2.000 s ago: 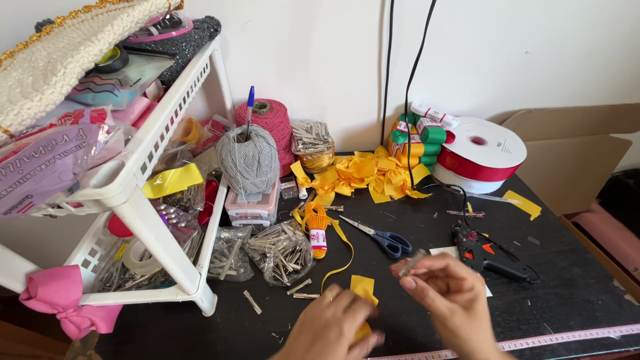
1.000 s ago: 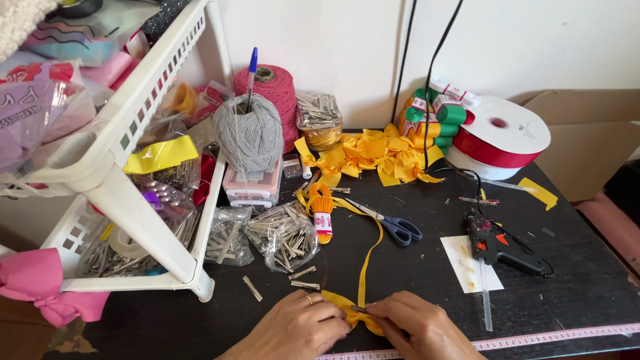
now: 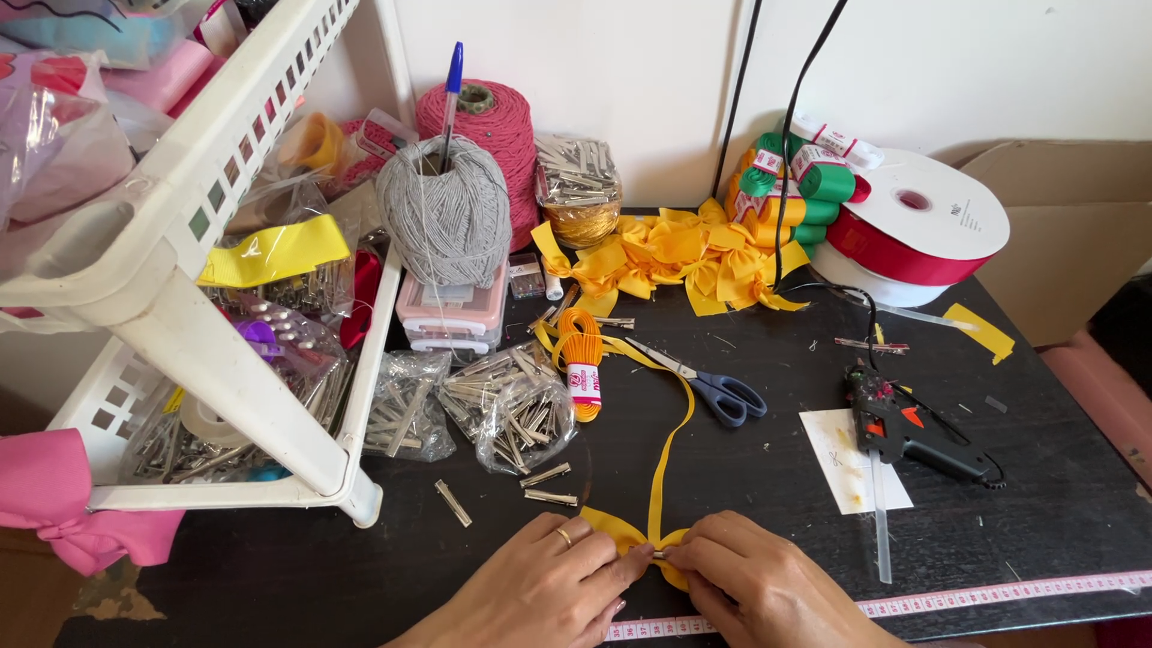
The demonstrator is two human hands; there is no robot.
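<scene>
My left hand [image 3: 549, 576], with a ring on one finger, and my right hand [image 3: 756, 576] meet at a yellow ribbon bow [image 3: 621, 529] near the table's front edge. Both hands pinch the bow's middle, where a small metal clip [image 3: 660, 554] shows between the fingertips. From there a narrow yellow ribbon [image 3: 661, 477] runs up to an orange-yellow ribbon bundle [image 3: 583, 364]. Blue-handled scissors [image 3: 720, 391] lie partly open beside it. Loose metal hair clips [image 3: 452, 502] lie above my left hand. My fingers hide part of the bow.
A white plastic rack [image 3: 243, 387] stands left. Behind are grey yarn [image 3: 445, 211], yellow bows [image 3: 666, 256], bagged clips [image 3: 508, 405] and a ribbon spool [image 3: 918, 216]. A black glue gun [image 3: 918, 441] lies on white paper [image 3: 832, 454] at right; a pink tape measure [image 3: 1008, 589] lines the front edge.
My hands, apart two seconds ago, have come together at the yellow bow. The narrow ribbon now leads down to the bow's middle. The view has shifted.
</scene>
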